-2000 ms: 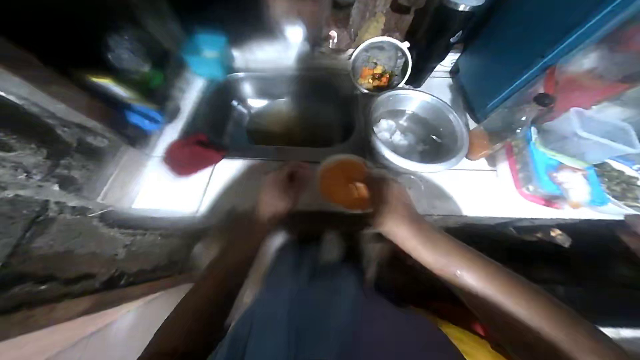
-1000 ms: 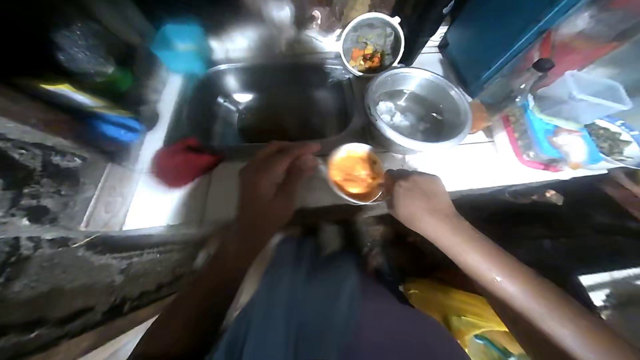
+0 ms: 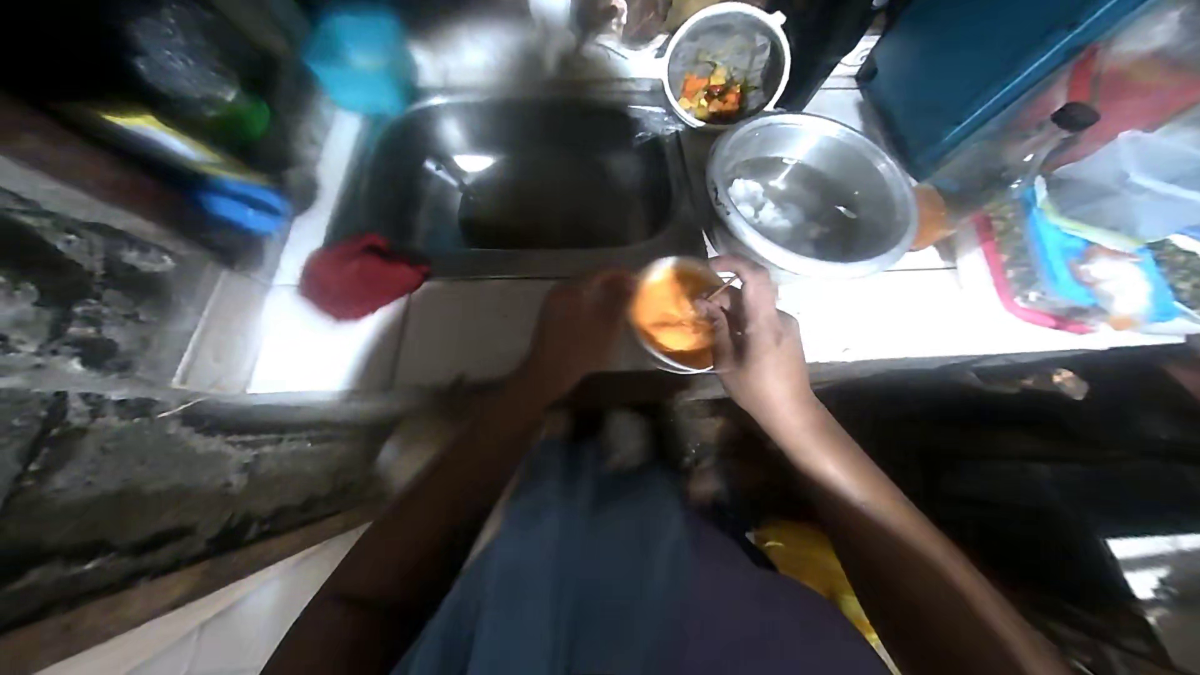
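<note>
A round cup or small bowl (image 3: 670, 319) with orange contents or an orange inside is held over the tiled counter edge, just in front of the sink. My left hand (image 3: 583, 323), blurred, grips its left side. At its right rim is my right hand (image 3: 757, 328), the fingers closed on something thin, perhaps a utensil handle, that reaches into the cup; what it is cannot be told. Behind my right hand stands a large metal bowl (image 3: 816, 192) of water with something white in it. A white-rimmed strainer (image 3: 727, 66) with orange and green food scraps sits beyond that bowl.
The steel sink (image 3: 525, 178) lies ahead of my hands. A red cloth (image 3: 361, 277) rests on the white tiles left of it, with a teal container (image 3: 361, 56) behind. Pink-edged and clear containers (image 3: 1116, 187) stand at the right, near a dark teal box (image 3: 994, 66).
Both hands stay at the cup. My right hand has shifted from the cup's right side to over its rim, its fingers now partly inside.
</note>
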